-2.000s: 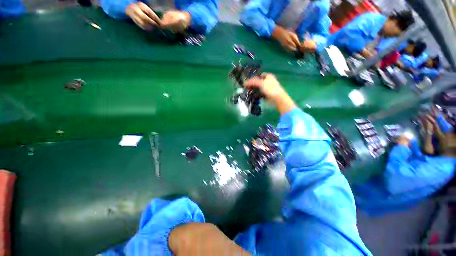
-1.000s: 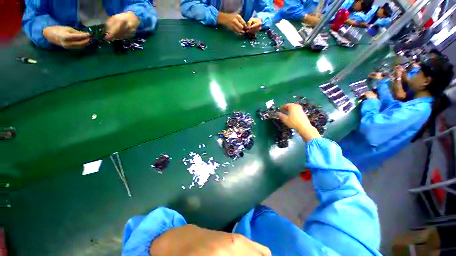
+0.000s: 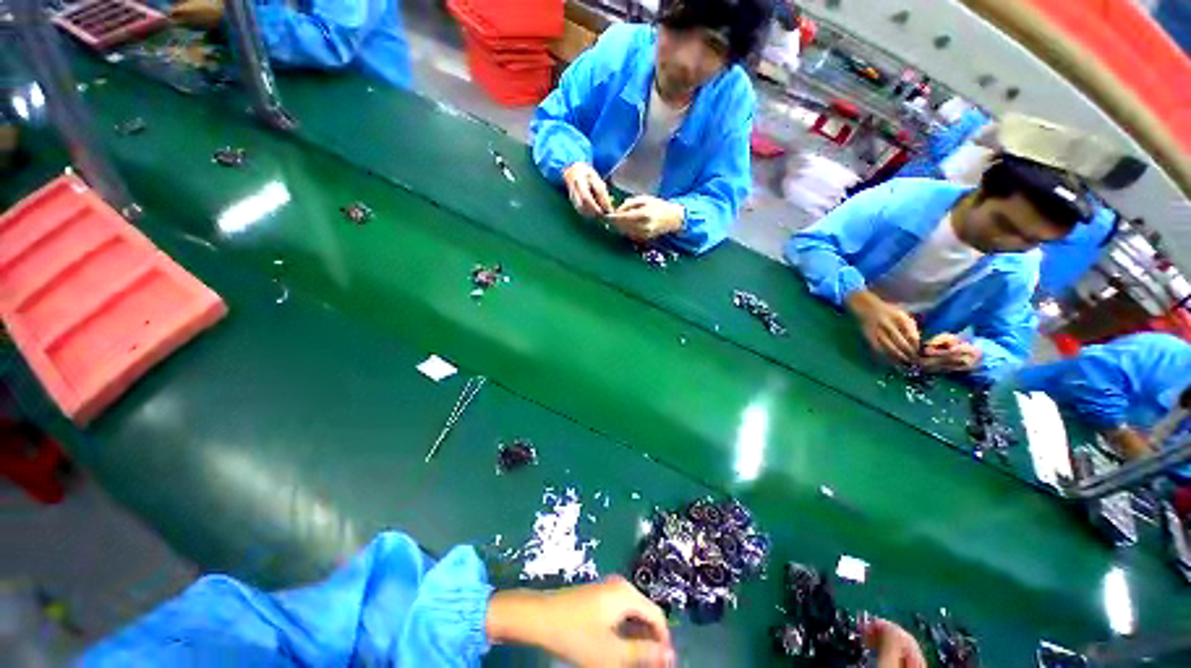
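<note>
My left hand (image 3: pixel 594 626) is at the bottom edge, right of the white bits, with curled fingers; a dark spot shows at its fingertips, but whether it is a held part is unclear. My right hand (image 3: pixel 895 646) is cut off by the bottom edge, beside a dark pile of sub-assemblies (image 3: pixel 807 613); its grip is hidden. Another pile of dark wired parts (image 3: pixel 701 555) lies between the hands. A heap of small white bits (image 3: pixel 559 538) lies left of it. A single dark clump (image 3: pixel 517 454) and silver tweezers (image 3: pixel 455 418) lie farther left.
A red compartment tray (image 3: pixel 98 294) is at far left. One white square (image 3: pixel 436 368) lies by the tweezers, another (image 3: pixel 852 568) above the right pile. Dark units (image 3: pixel 487 278) sit on the green centre strip. People in blue smocks work across the bench.
The view has swung left, bringing in the red tray. My right hand went from the centre-strip parts to the dark pile and now shows at the bottom edge. My left hand now shows beside the nearer pile.
</note>
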